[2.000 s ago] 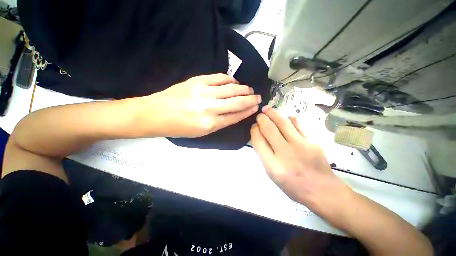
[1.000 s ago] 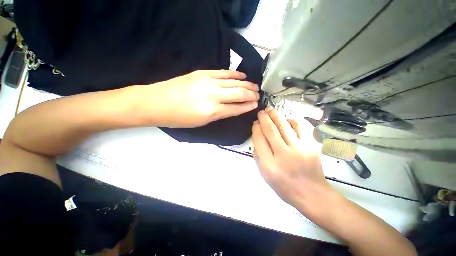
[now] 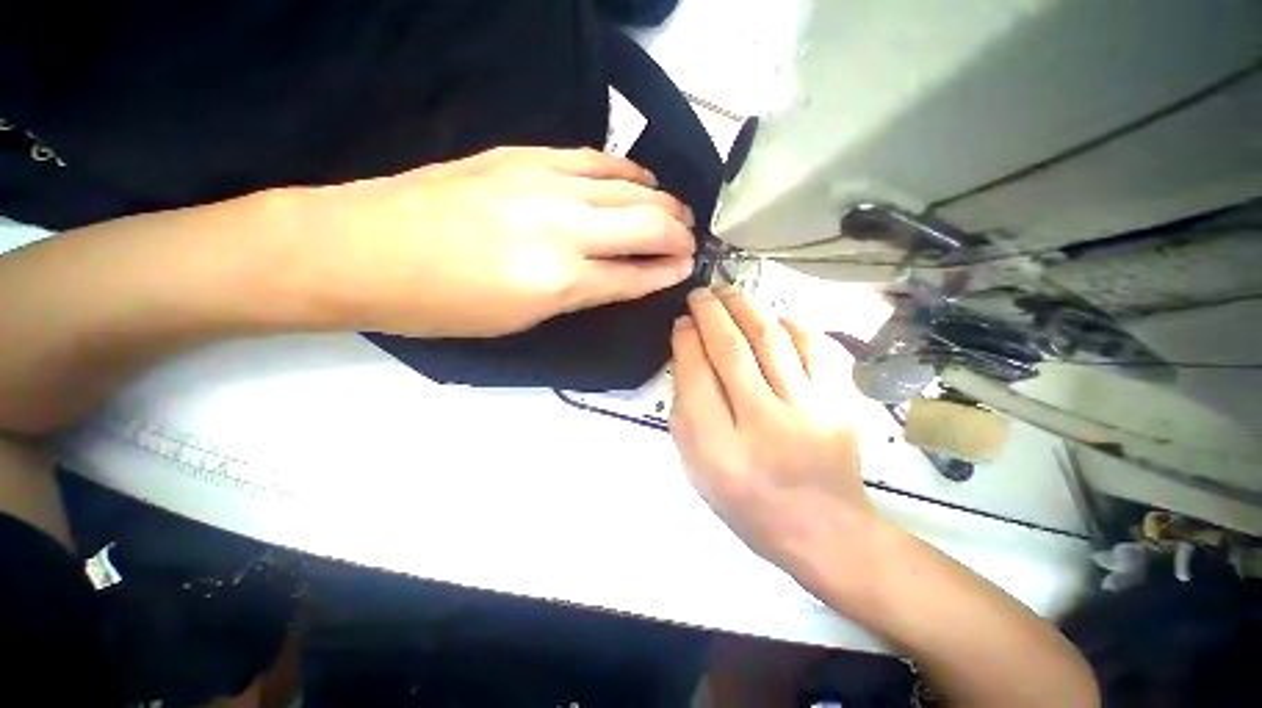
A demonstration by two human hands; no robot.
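The black garment (image 3: 346, 97) lies on the white table left of the needle area, with a white care label (image 3: 624, 122) on it. My left hand (image 3: 512, 242) lies flat on the garment, palm down, its fingertips pressing the cloth by the presser foot (image 3: 709, 260). My right hand (image 3: 768, 415) is just right of and below it, fingertips together at the fabric edge by the foot. Whether the right fingertips pinch the cloth is too bright and blurred to tell. The needle itself is not clearly visible.
The pale machine head (image 3: 997, 125) fills the upper right. A ribbed cream knob (image 3: 955, 430) sits right of my right hand. The white table (image 3: 415, 470) has a printed ruler along its front edge. A black bundle with a white tag (image 3: 103, 567) hangs below the table at lower left.
The view has shifted, and the machine head looks larger. The garment's lower edge sits further left and higher. Both hands stay close to the presser foot, with their poses nearly the same.
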